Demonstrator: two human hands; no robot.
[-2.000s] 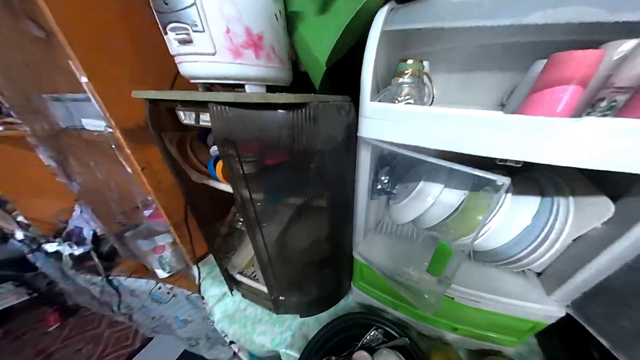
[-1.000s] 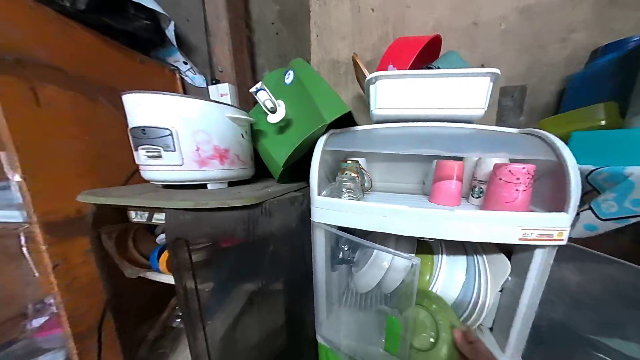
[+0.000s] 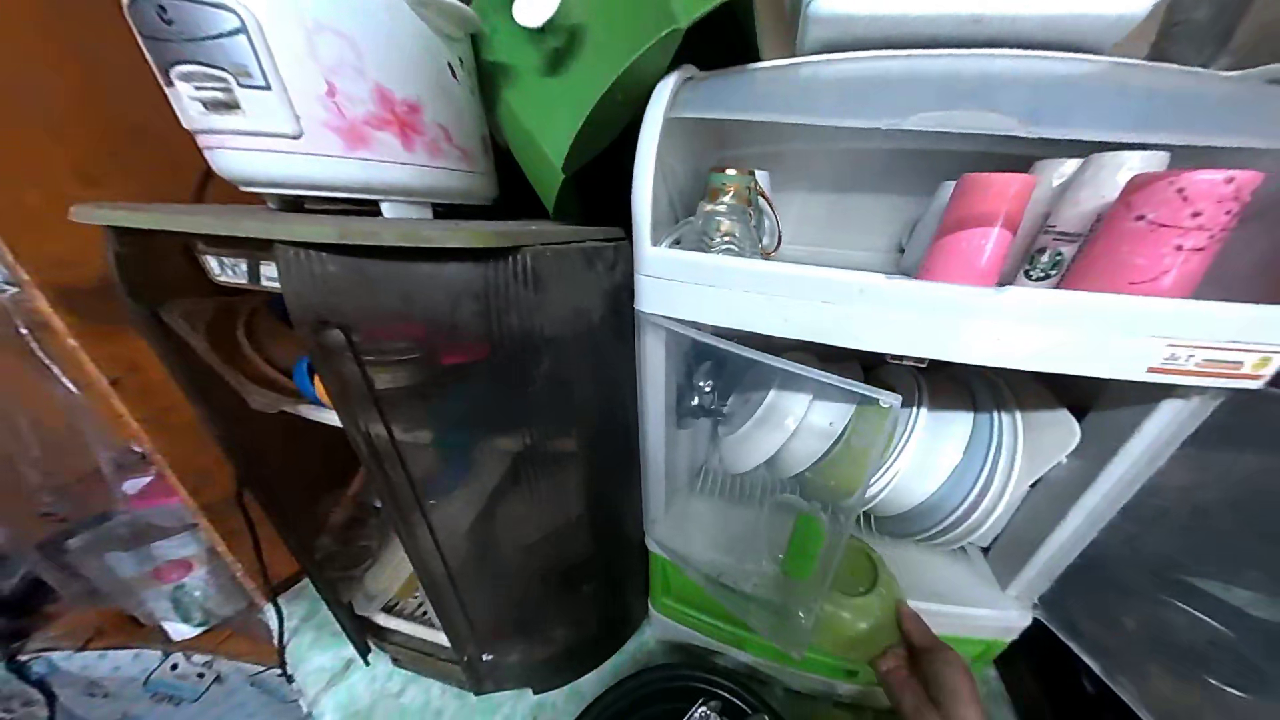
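My right hand [image 3: 928, 668] grips the rim of a green bowl [image 3: 862, 605] at the lower front of a white plastic dish cabinet [image 3: 950, 310]. Part of the bowl lies behind the open transparent left door [image 3: 770, 500], which has a green handle. Inside, white and grey plates [image 3: 945, 450] stand upright in a rack, with smaller white dishes [image 3: 770, 425] behind the door. The upper shelf holds pink cups [image 3: 980, 225] and glassware [image 3: 730, 215]. My left hand is out of view.
A dark cabinet [image 3: 540, 450] stands at the left, bearing a white floral rice cooker [image 3: 340, 100]. Beside the cooker leans a green container [image 3: 590, 70]. A black basin [image 3: 680, 695] sits at the bottom edge. The right transparent door [image 3: 1180, 540] stands open.
The green bowl and my right hand, at the plates' lower front a second ago, are now lower, at the cabinet's bottom edge. The view has tilted down since then.
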